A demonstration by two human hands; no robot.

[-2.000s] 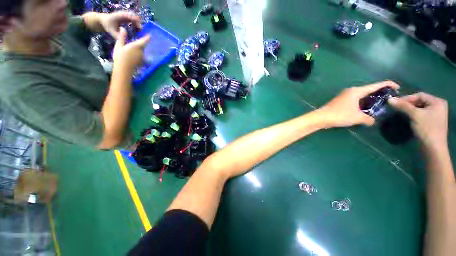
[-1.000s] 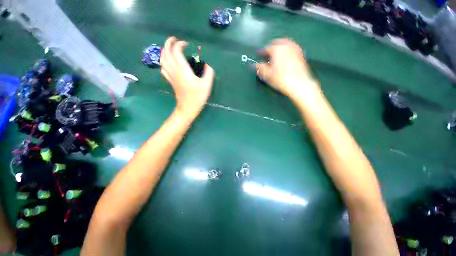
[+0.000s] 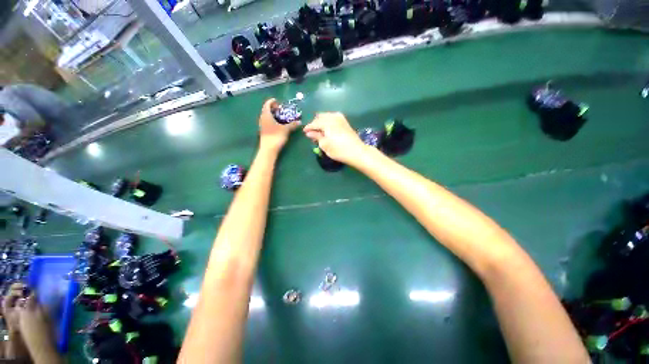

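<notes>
My left hand (image 3: 272, 128) is at the upper middle, holding a blue-silver speckled disc (image 3: 288, 113) with a small white plug (image 3: 299, 96) above it. My right hand (image 3: 334, 136) is just to the right, fingers bent together near the disc; whether it holds anything is too small to tell. A black unit (image 3: 329, 161) with a green end lies partly under my right hand. Another black unit (image 3: 397, 138) lies right of it, with a blue-silver disc (image 3: 369, 136) beside it. A separate blue-silver disc (image 3: 232, 176) lies left of my left forearm.
Small metal fittings (image 3: 292, 296) lie near the front on the green surface (image 3: 370, 234). Black units are piled at left (image 3: 135, 334) and right (image 3: 612, 306), and line the far rail (image 3: 398, 48). A white post (image 3: 92, 202) slants at left, near a blue tray (image 3: 53, 291) and another person's hand (image 3: 28, 320).
The view has turned towards the far rail. My left hand has left the black unit and now holds a disc. My right hand has moved close to my left hand.
</notes>
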